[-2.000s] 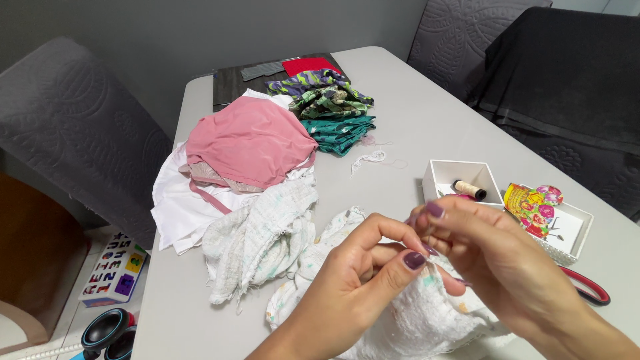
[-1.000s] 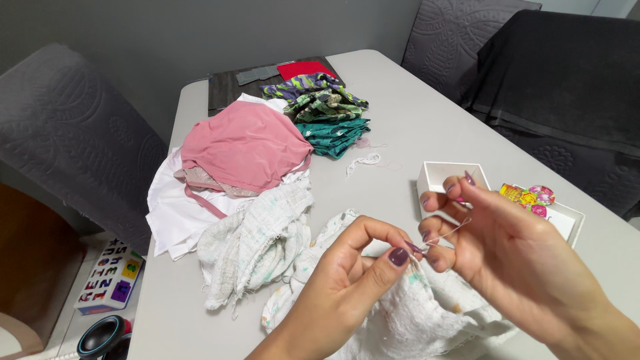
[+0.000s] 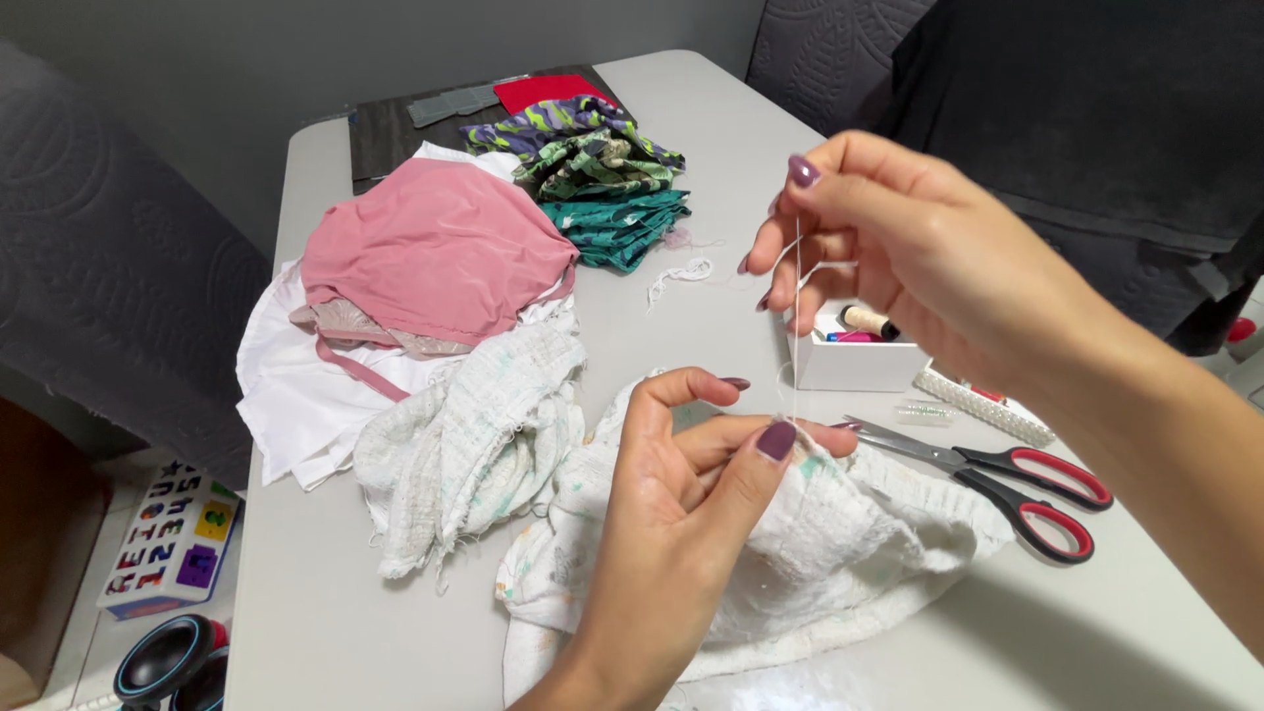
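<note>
My left hand [image 3: 691, 494] pinches the edge of a white gauze cloth [image 3: 839, 553] with faint green and orange marks, which lies bunched on the table. Above and to the right, my right hand [image 3: 879, 237] is raised with thumb and forefinger pinched together on a white thread [image 3: 797, 316]. The thread runs taut down to the cloth edge at my left fingertips. Whether a needle sits between the right fingertips cannot be told. Scissors with black and red handles [image 3: 973, 464] lie right of the cloth, blades slightly apart.
A white box [image 3: 854, 367] with thread spools stands behind the scissors, near a bead-edged tray [image 3: 987, 407]. At left lie another gauze cloth [image 3: 474, 444], pink fabric [image 3: 434, 247] and white fabric [image 3: 286, 365]. Patterned folded fabrics [image 3: 602, 168] and loose white thread [image 3: 679, 279] are farther back.
My right hand has risen away from my left hand, drawing the thread out straight between them. My left hand still pinches the cloth. The scissors now show fully.
</note>
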